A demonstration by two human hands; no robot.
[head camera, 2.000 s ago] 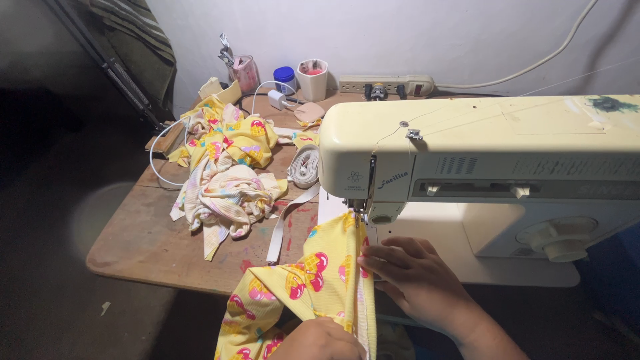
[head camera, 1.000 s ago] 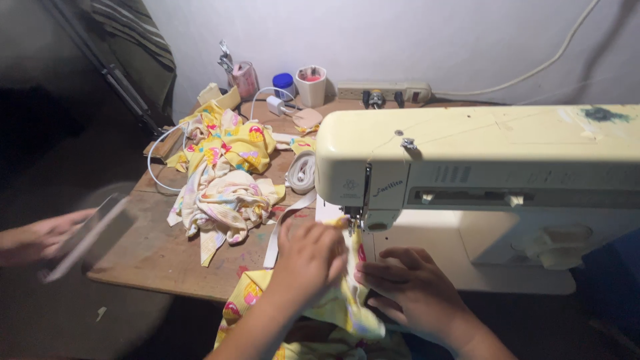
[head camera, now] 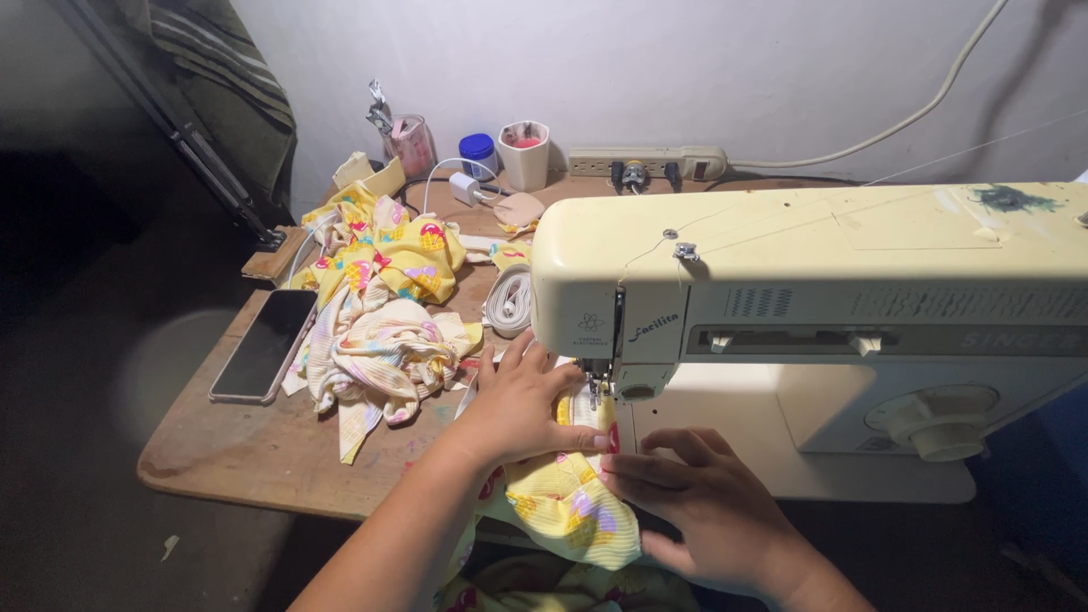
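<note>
A Singer sewing machine (head camera: 816,246) stands on the right of the wooden table. Yellow printed ribbed fabric (head camera: 578,510) runs from its presser foot (head camera: 597,393) toward me and hangs over the table edge. My left hand (head camera: 518,408) lies spread over the fabric just left of the foot, thumb pressing near a white elastic-like strip. My right hand (head camera: 697,501) is at the fabric's right side, its index fingertip touching the edge; whether it pinches the cloth cannot be told. A roll of white elastic (head camera: 508,299) lies behind my left hand.
Crumpled yellow and white fabric pieces (head camera: 374,340) lie on the wooden table (head camera: 204,463), left of the machine. Beside them is a smartphone (head camera: 263,344). A blue-lidded jar (head camera: 478,155), a white cup (head camera: 524,155), a charger (head camera: 465,189) and a power strip (head camera: 646,161) are along the wall.
A smartphone, held blurred by another person's hand at the left one second ago, now lies on the table, and that hand is gone. My left hand has flattened onto the fabric beside the presser foot.
</note>
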